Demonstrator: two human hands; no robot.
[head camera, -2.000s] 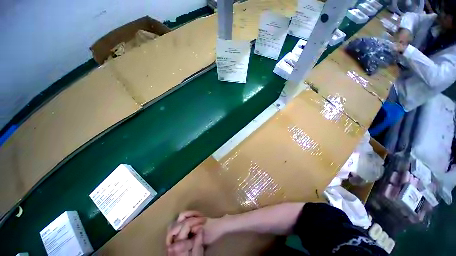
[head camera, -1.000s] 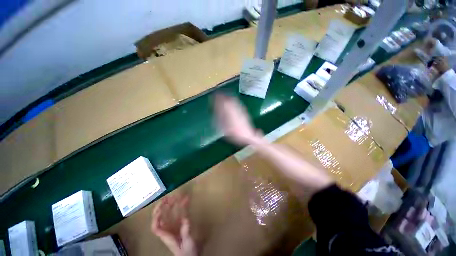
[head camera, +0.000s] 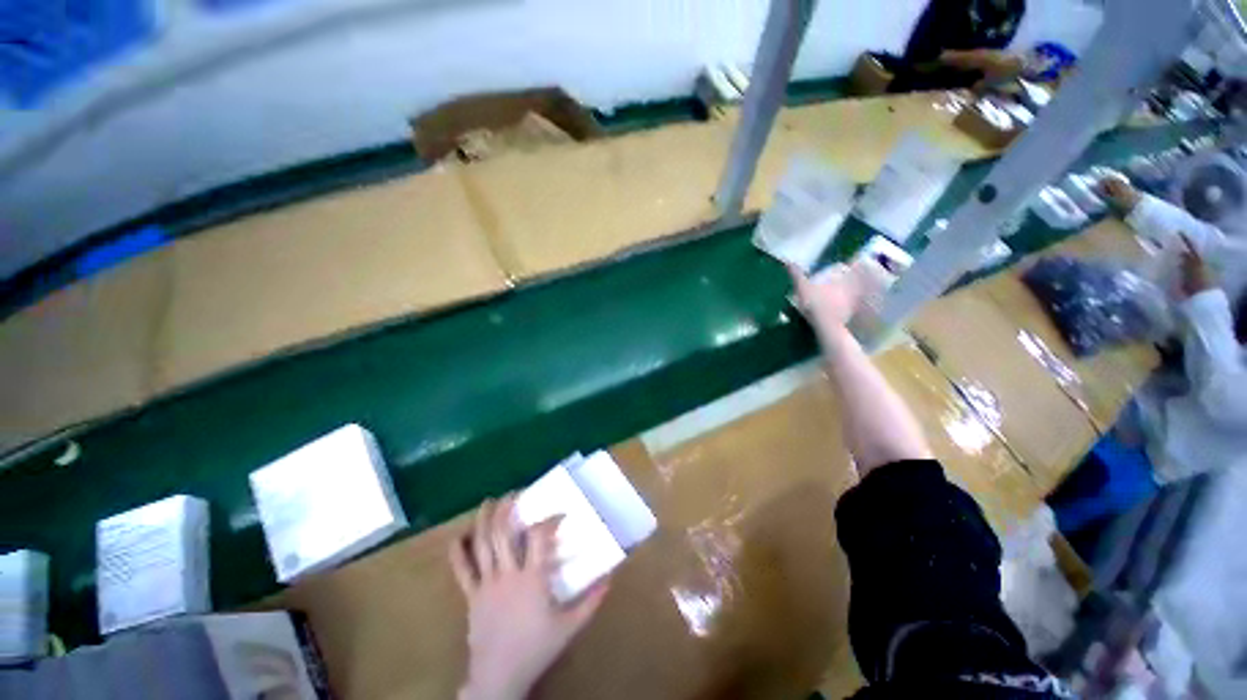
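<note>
My left hand (head camera: 513, 602) holds a white box or sleeve (head camera: 581, 527) over the cardboard cover at the belt's near edge. A white flap stands off its right side; the inside is not clear. My right hand (head camera: 837, 298) reaches across the green belt to an open white box (head camera: 882, 260) beside the slanting post. The fingers are blurred over the white surface, so a grip cannot be told. Upright white printed pieces (head camera: 807, 212) stand just beyond it. Closed white boxes (head camera: 328, 502) sit on the belt at left.
Grey metal posts (head camera: 1019, 171) rise by the belt (head camera: 547, 356). A grey sleeve with a picture (head camera: 253, 656) is at lower left. A brown carton (head camera: 506, 120) lies on the far ledge. Other workers (head camera: 1190, 274) are at right and far back, near a bag of dark parts (head camera: 1094, 304).
The nearest upright white piece is gone from the belt. My left hand now holds a white box or sleeve. My right hand has moved farther right, to the open box by the post.
</note>
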